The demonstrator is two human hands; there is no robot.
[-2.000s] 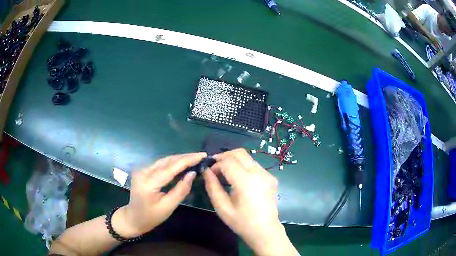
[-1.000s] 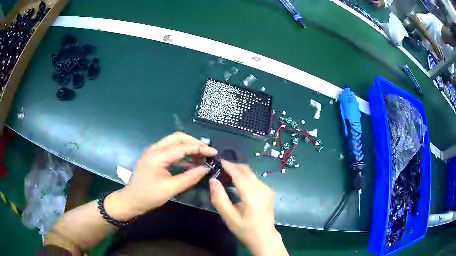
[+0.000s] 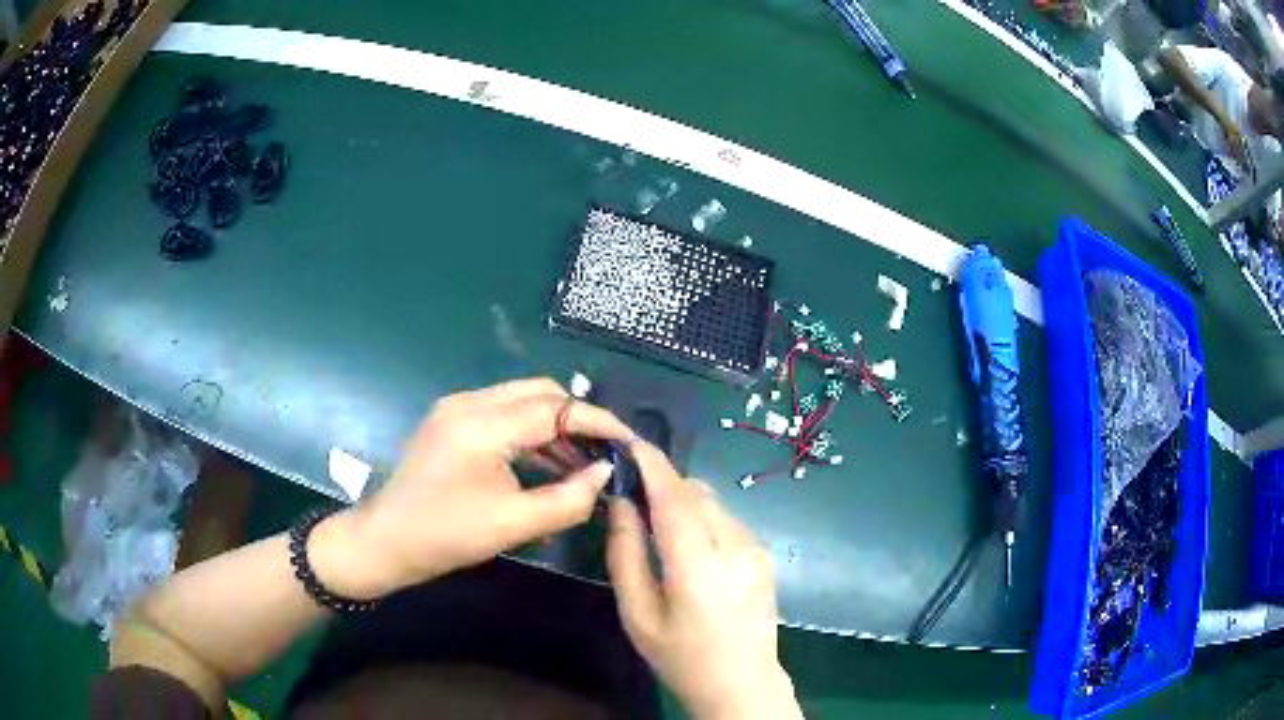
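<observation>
My left hand [image 3: 493,471] and my right hand [image 3: 697,570] meet at the bench's near edge, both gripping a small black plastic housing [image 3: 621,473] between the fingertips. Red lead wires [image 3: 565,419] with a small white connector [image 3: 580,383] stick up over my left fingers. The fingers hide most of the housing and any board in it. The dark jig [image 3: 651,429] lies just behind my hands, partly covered. The screw tray [image 3: 662,293], partly filled with light screws, lies beyond. A tangle of wired circuit boards [image 3: 817,394] is right of the tray.
Black housings [image 3: 211,162] lie in a pile at left, beside a cardboard box [image 3: 85,141]. A blue electric screwdriver [image 3: 991,352] lies at right beside the blue parts bin [image 3: 1059,464], which holds a plastic bag [image 3: 1138,359]. Clear scraps [image 3: 707,215] lie above the tray. Another person's arm [image 3: 1197,92] shows top right.
Both hands have stayed together on the housing and turned it. The red wires and white connector now stand out clearly above my left fingers. The view has shifted slightly.
</observation>
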